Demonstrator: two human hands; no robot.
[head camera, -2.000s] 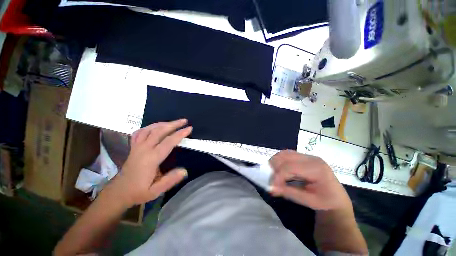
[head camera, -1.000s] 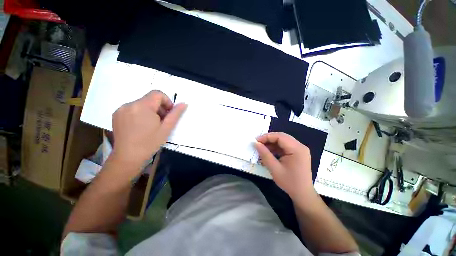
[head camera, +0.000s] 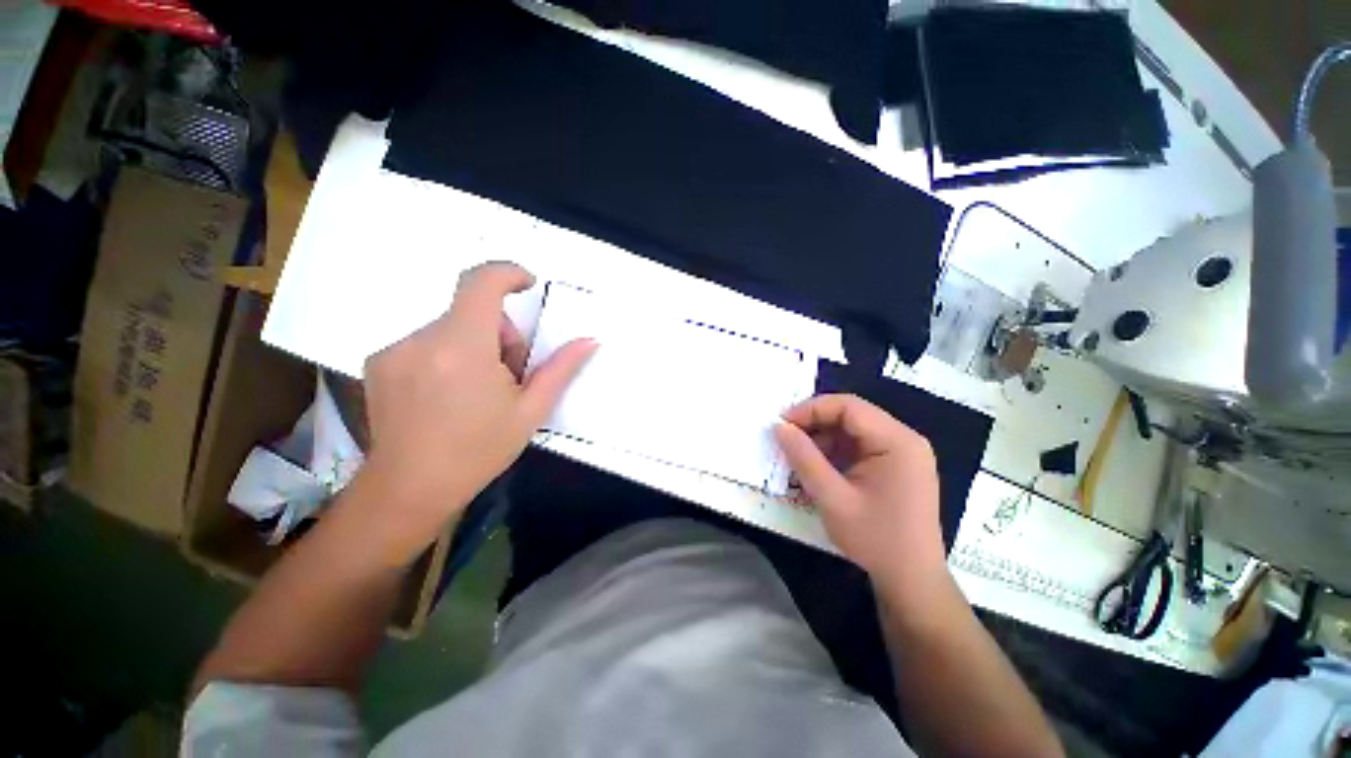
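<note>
A white paper pattern with a drawn outline lies over a black cut piece, whose right end shows beyond the paper. My left hand is at the paper's left end, thumb and forefinger apart, the thumb on the paper; its other fingertips are partly hidden. My right hand pinches the paper's right end near its lower corner, between thumb and fingers. A longer black panel lies just behind the paper.
The sewing machine stands at right, with its lamp. Black-handled shears lie near the front edge. Stacked black pieces lie behind. A red basket is far left; cardboard boxes stand below left.
The paper, lifted low by my right hand at first, now lies over the black piece. Since the last earlier frame, my left thumb and forefinger have spread apart. The view has shifted left.
</note>
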